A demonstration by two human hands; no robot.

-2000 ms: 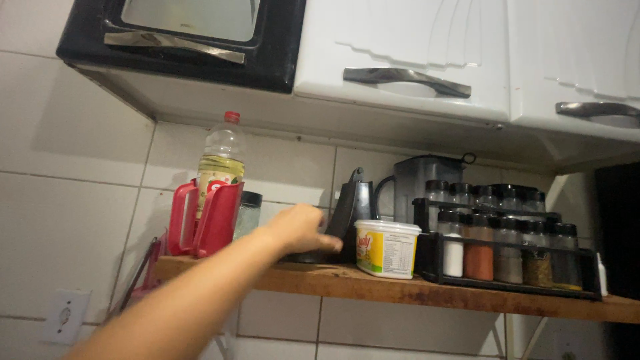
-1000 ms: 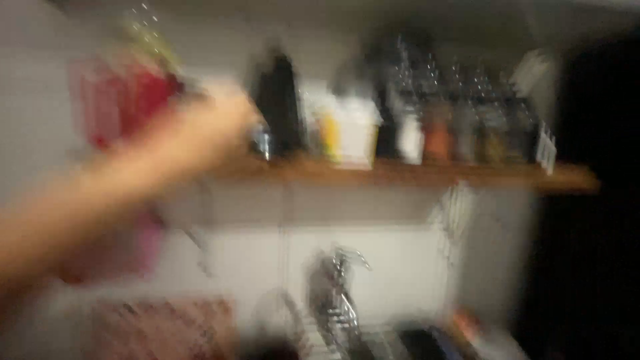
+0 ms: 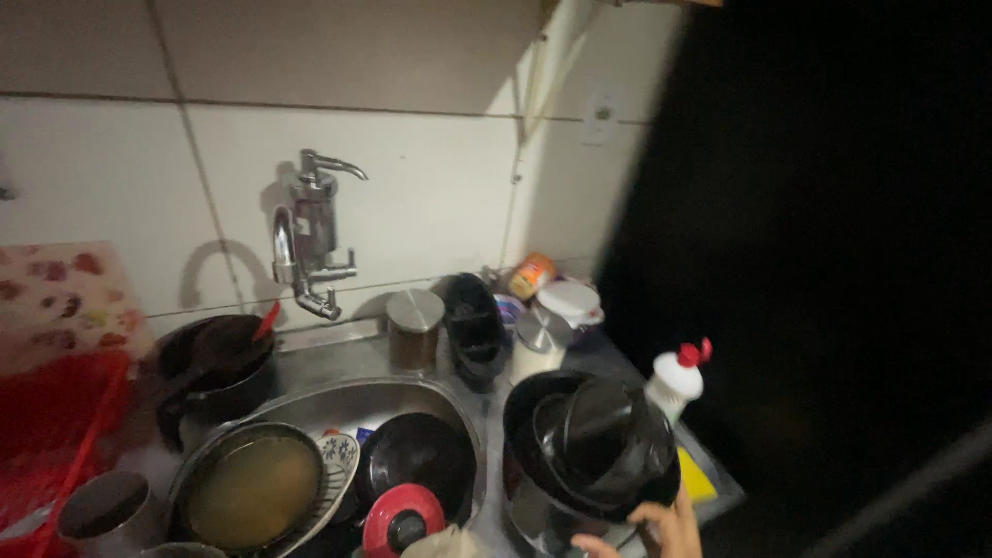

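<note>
My right hand [image 3: 655,531] is at the bottom right, partly cut off by the edge, with thumb and fingers apart. Its fingertips are at the near right side of a black bin-like container [image 3: 535,504] lined or filled with dark plastic; whether they grip it I cannot tell. A pale thing shows between the fingers, too blurred to name. Behind the container stands a white squeeze bottle with a red cap [image 3: 678,377], and a yellow thing [image 3: 696,474] lies close to the hand. My left hand is out of view.
A steel sink [image 3: 372,387] holds a pan of cloudy liquid [image 3: 256,488], a patterned dish [image 3: 339,457], a dark pan [image 3: 418,457] and a red lid [image 3: 403,518]. Behind are a wall faucet [image 3: 314,232], a pot [image 3: 217,364] and lidded canisters [image 3: 415,329]. A red rack [image 3: 62,434] stands left.
The view has swung down from the wooden shelf to the sink. The left arm, earlier reaching toward the shelf items, has left the view; my right hand has come in at the bottom.
</note>
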